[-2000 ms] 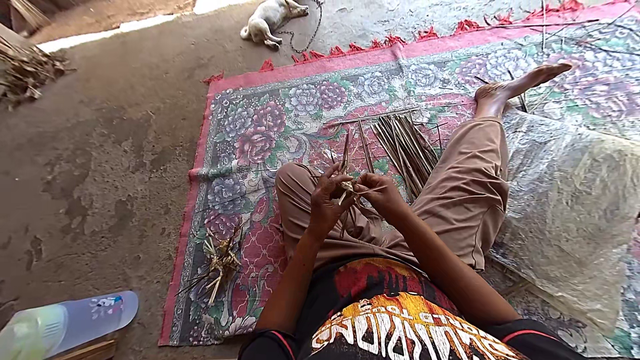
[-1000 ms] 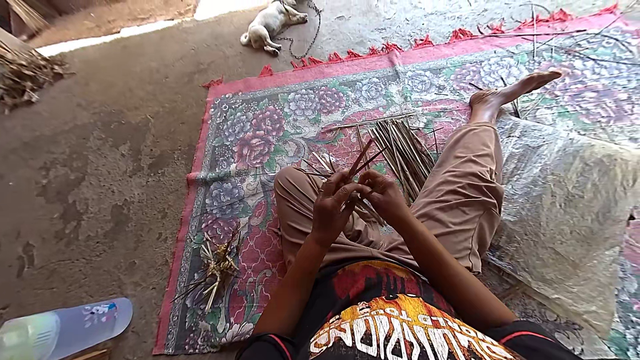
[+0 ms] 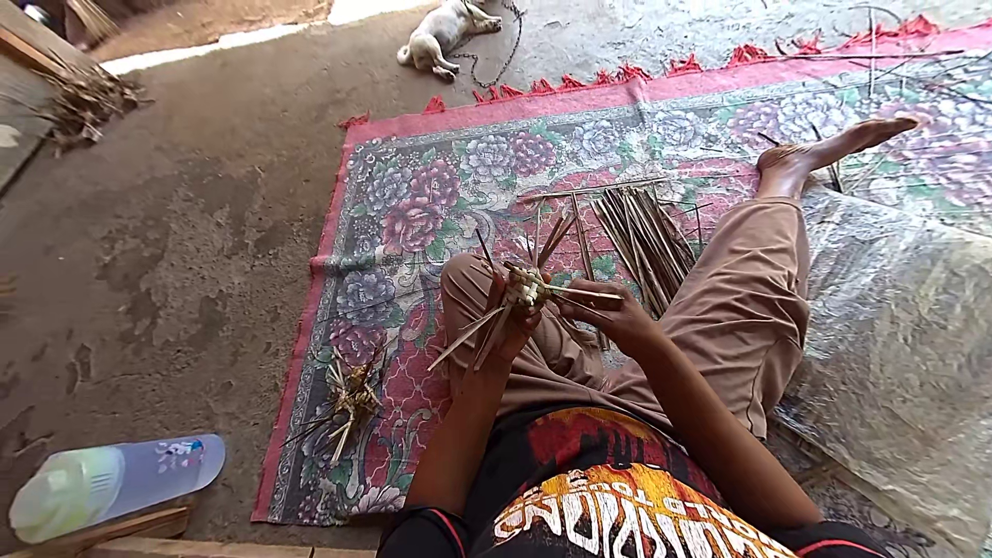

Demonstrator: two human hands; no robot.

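A small woven piece of dried leaf strips (image 3: 527, 288), its loose ends sticking out on all sides, rests in my left hand (image 3: 508, 325) above my bent knee. Close on its right, my right hand (image 3: 608, 310) grips pale strips that run out of the weave. Beyond the hands, a bundle of long dry strips (image 3: 643, 244) lies on the floral rug beside my shin. Another woven piece with loose ends (image 3: 354, 399) lies on the rug to the left.
The floral rug (image 3: 418, 182) has red fringe at its far edge. Clear plastic sheeting (image 3: 907, 341) spreads at the right. A plastic bottle (image 3: 116, 484) lies lower left by wooden boards (image 3: 194, 548). A chained light-coloured dog (image 3: 442, 35) lies beyond the rug. Dry stalks (image 3: 89, 101) are heaped upper left.
My hands have moved apart, and the woven piece, largely covered by my fingers a second ago, now shows in my left hand with its strips fanned out.
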